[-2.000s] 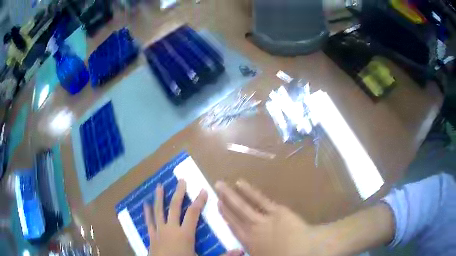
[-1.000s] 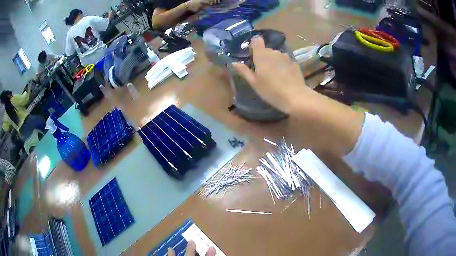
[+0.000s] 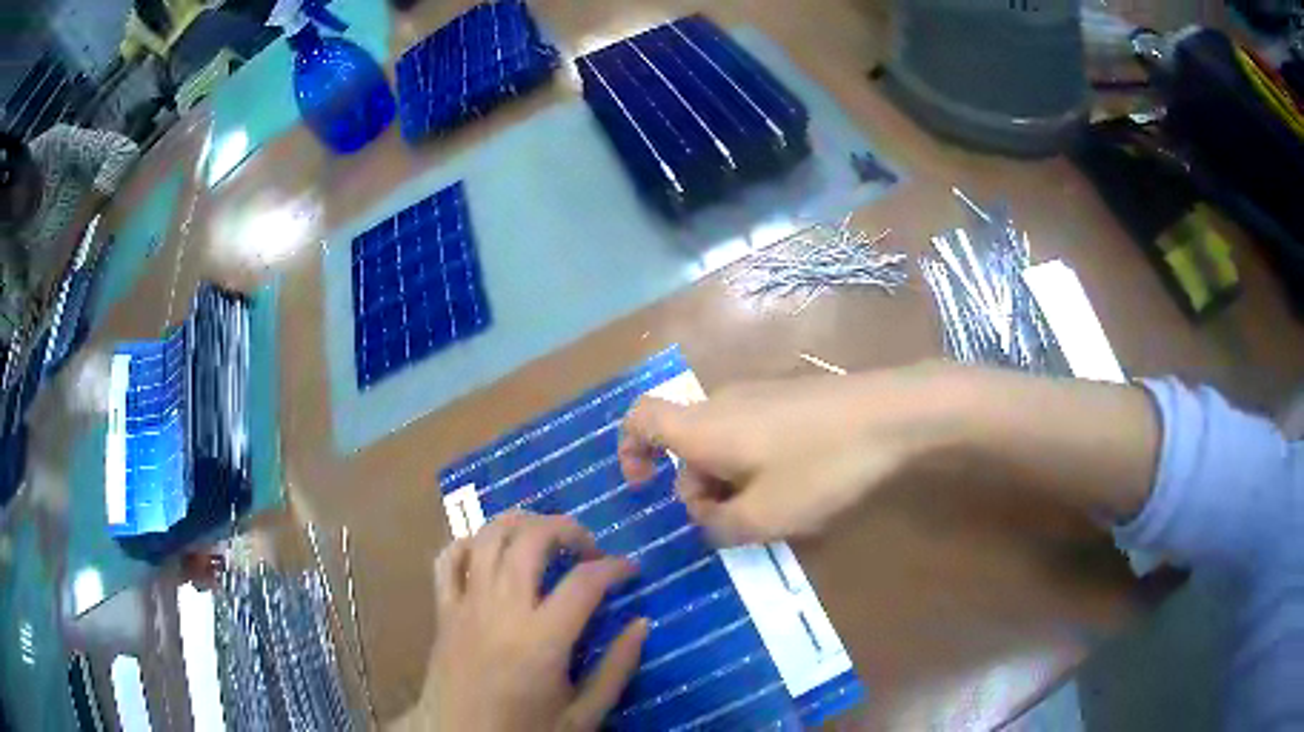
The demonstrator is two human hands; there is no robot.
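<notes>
A bright blue solar cell panel with silver lines lies on the brown tabletop in front of me. A white strip with small slots lies along its right side, and another white strip shows at its left edge, partly under my left hand. My left hand rests on the panel with its fingers apart, holding nothing. My right hand is over the upper part of the right strip, with its fingers curled. Whether it pinches something small is hidden. A short ribbon piece lies just beyond my right wrist.
A pale mat holds a single cell and a dark cell stack. Ribbon piles lie beyond my right forearm, near a grey container. A panel stack and a long ribbon bundle are at left.
My right hand has left the grey container's top and come back over the panel. The view has tilted down, showing more of the panel and my left hand.
</notes>
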